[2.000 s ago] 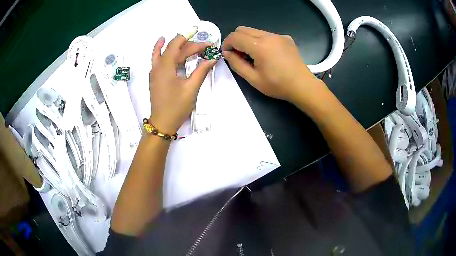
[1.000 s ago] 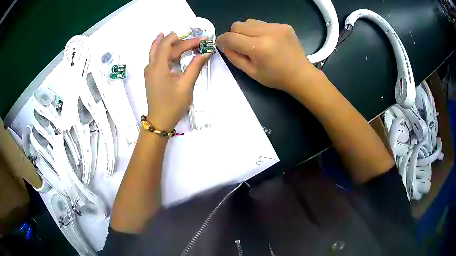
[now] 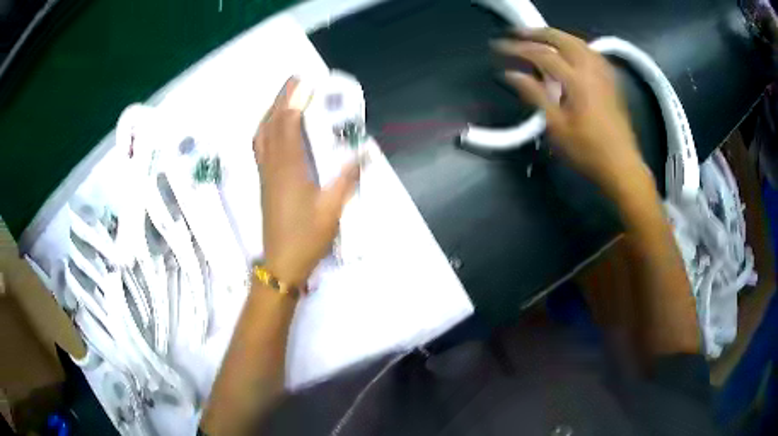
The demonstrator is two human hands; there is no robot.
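A white open half shell (image 3: 345,88) lies on the white paper, with a green circuit board (image 3: 349,131) at its round end. My left hand (image 3: 299,192) spans the shell below the board, thumb at its right edge and fingers at its left. The board is not between my fingertips. My right hand (image 3: 584,106), blurred, is closed around a white curved arm (image 3: 503,138) above the dark bench, hiding its middle. Faint reddish wires (image 3: 431,128) show between that arm's end and the shell.
A pile of white shells (image 3: 141,281) lies on the paper (image 3: 384,294) at left, one with a green board (image 3: 206,169). Another curved arm (image 3: 674,102) lies on the bench at right. A carton of white parts (image 3: 717,255) stands at lower right, and brown cardboard (image 3: 30,324) at far left.
My left fingertips have let go of the board, which now rests at the shell. My right hand has moved right, onto the curved arm, whose end has shifted left. The view has tilted slightly.
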